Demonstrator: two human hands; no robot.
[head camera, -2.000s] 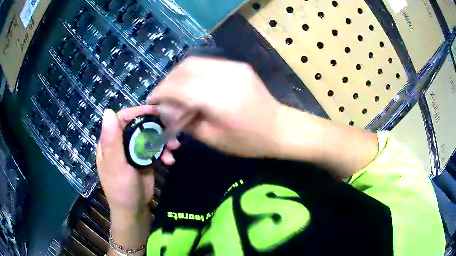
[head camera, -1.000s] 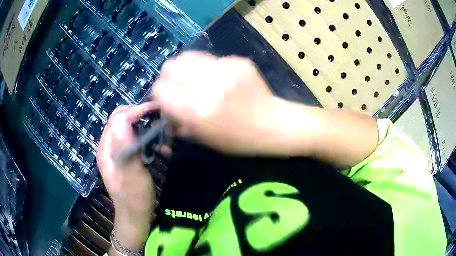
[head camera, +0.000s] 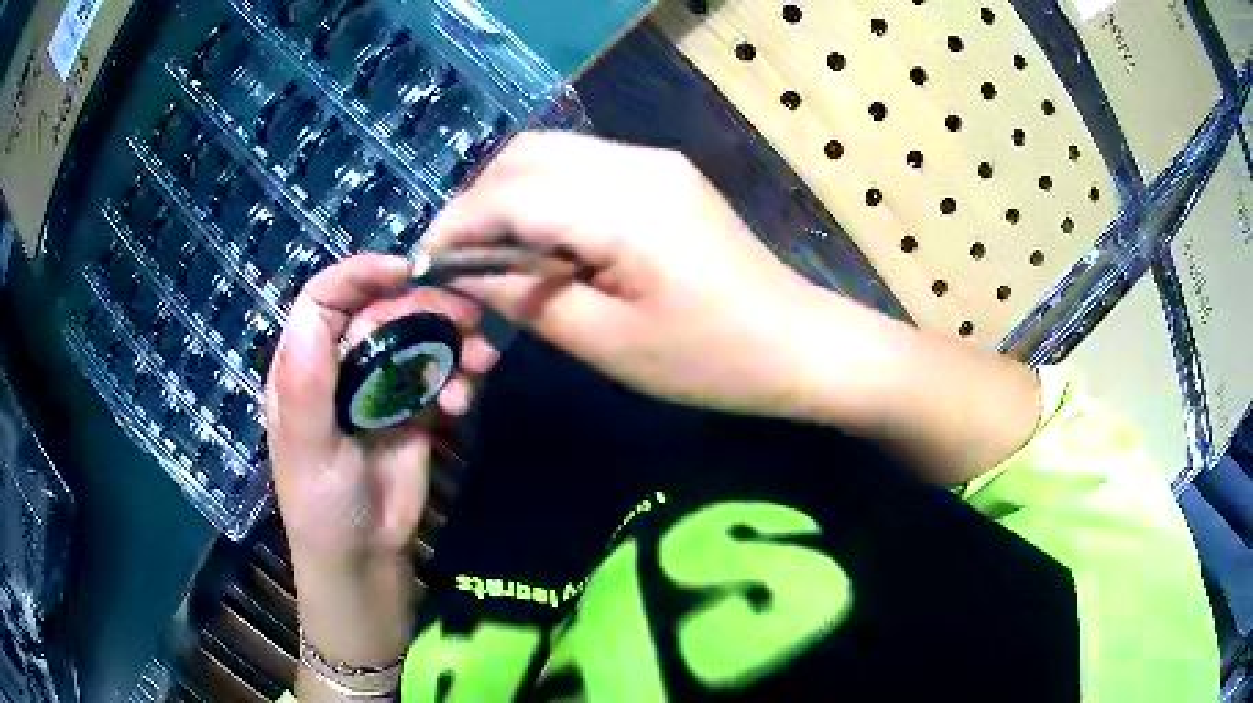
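Note:
My left hand (head camera: 344, 412) holds a round black speaker driver (head camera: 399, 372) with a pale ring and a greenish, shiny centre, tilted towards me. My right hand (head camera: 591, 261) is just above and to the right of it. It grips a thin dark stick-like tool (head camera: 484, 261), whose tip is at my left fingertips, above the driver. A clear blister tray (head camera: 261, 206) with rows of dark pockets lies behind my left hand. What sits in the pockets is hard to make out.
A pale perforated board (head camera: 914, 151) with rows of dark holes stands at the upper right. Brown cartons (head camera: 1147, 83) with dark shiny bands are at the far right. A brown sheet (head camera: 41, 131) is at the upper left. Dark slats (head camera: 247, 618) show at the lower left.
The driver was face-up, then blurred behind the tool; now it is tilted and clear. The tool has moved up off the driver to my left fingertips.

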